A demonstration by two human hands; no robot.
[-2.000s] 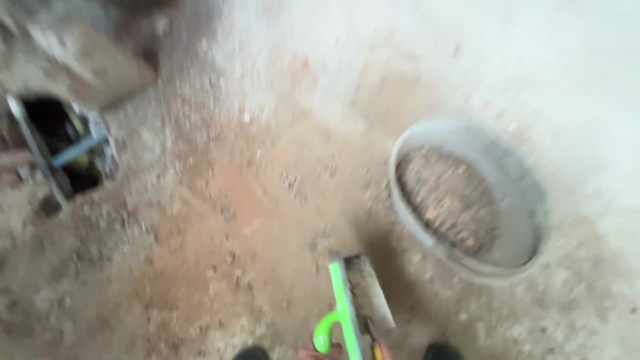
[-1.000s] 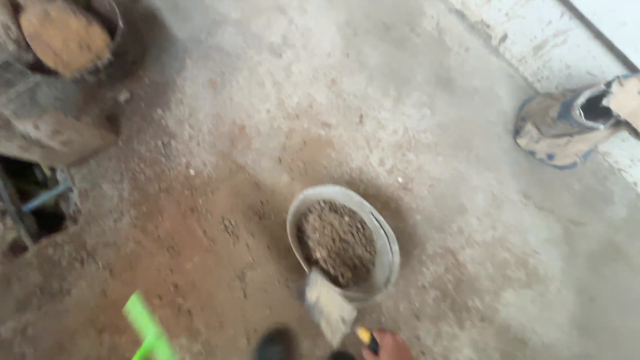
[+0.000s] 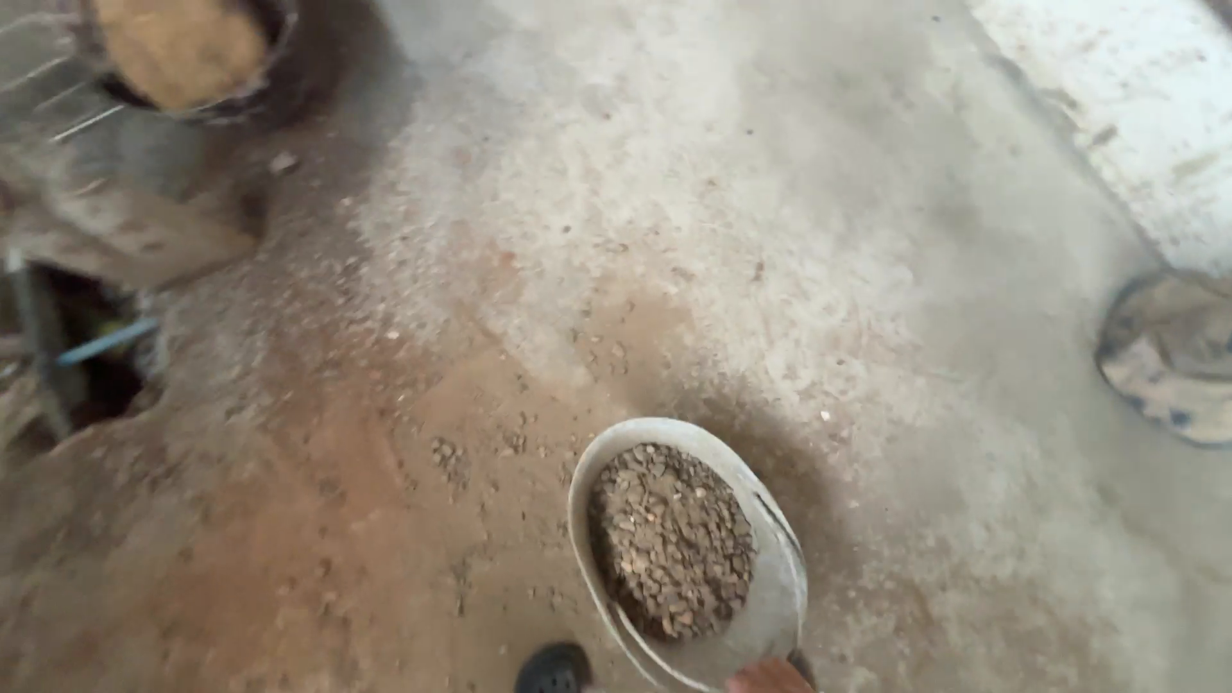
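Observation:
A round, pale grey bucket (image 3: 775, 616) holds brown gravel (image 3: 674, 544) and is at the lower middle of the head view. At its near rim, by the bottom edge, is my right hand (image 3: 768, 677). Its fingers look closed over the rim, though most of the hand is cut off by the frame. A small dark shape lies just right of the fingers and cannot be made out for certain. My left hand is out of view.
A dark shoe (image 3: 553, 667) is left of the bucket. An opening in the floor (image 3: 96, 371) with a blue pipe (image 3: 108, 341) across it lies at left. Beyond stands a dark container of tan material (image 3: 183, 48). A dirty, stained object (image 3: 1179, 361) sits at right.
The green tool and the yellow-handled trowel, both visible one second ago, are out of view. My right hand, then on the trowel, is now at the bucket's rim.

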